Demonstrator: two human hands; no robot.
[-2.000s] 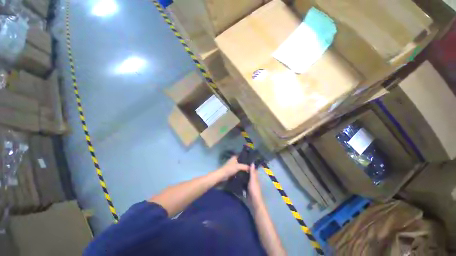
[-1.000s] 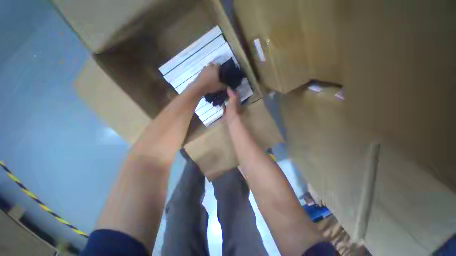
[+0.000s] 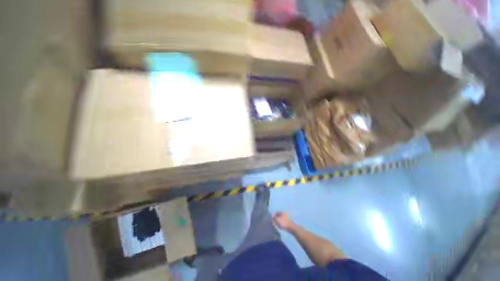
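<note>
The open shipping carton (image 3: 180, 228) stands on the floor at the lower left, flaps out, with a green sticker on one flap. White product boxes (image 3: 129, 236) stand in a row inside it. A bunch of black bagged items (image 3: 146, 224) lies on top of them. My right hand (image 3: 282, 220) is blurred, away to the right of the carton and low over the floor near my legs. No thing shows in it, but its finger pose is unclear. My left hand is not in view.
A large closed carton (image 3: 219, 121) bears a white and blue-green sheet (image 3: 174, 88). Behind it is a stock carton (image 3: 274, 129) with shiny dark bags. Crumpled kraft paper (image 3: 334, 131) sits by a blue pallet (image 3: 304, 153). Yellow-black tape (image 3: 323, 176) crosses the floor.
The black items held in my hands now lie on the white boxes, let go. My right hand has moved off the carton, my left hand has left the picture, and the view has turned right.
</note>
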